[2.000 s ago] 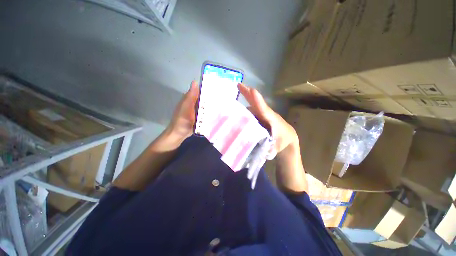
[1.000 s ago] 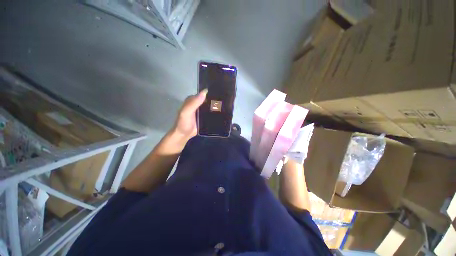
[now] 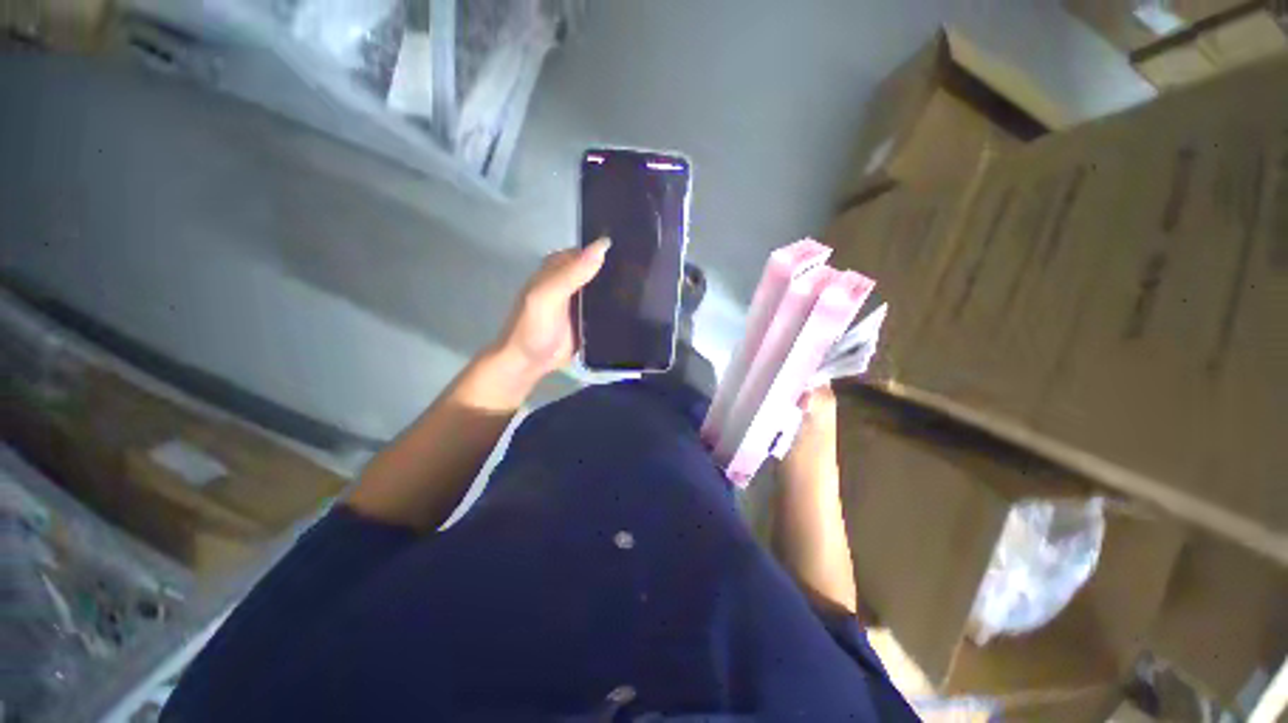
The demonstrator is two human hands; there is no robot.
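My left hand (image 3: pixel 548 314) holds a smartphone (image 3: pixel 631 269) upright in front of me, with the thumb over its left edge. The phone screen is dark. My right hand (image 3: pixel 812 410) holds a small stack of pink-and-white retail boxes (image 3: pixel 791 346) at a tilt near my body. The boxes hide most of this hand. White folded papers (image 3: pixel 856 346) stick out at the right side of the stack. The phone and the boxes are apart.
Large brown cartons (image 3: pixel 1088 283) stand on the right. Below them an open carton (image 3: pixel 918 523) holds a clear polybag (image 3: pixel 1038 565). Racks with wrapped goods are at the upper left (image 3: pixel 445 85) and lower left. Grey floor (image 3: pixel 735 85) shows ahead.
The phone screen went from white to dark. My right hand moved away from the phone to the right with the boxes. The surrounding racks and cartons have shifted in view.
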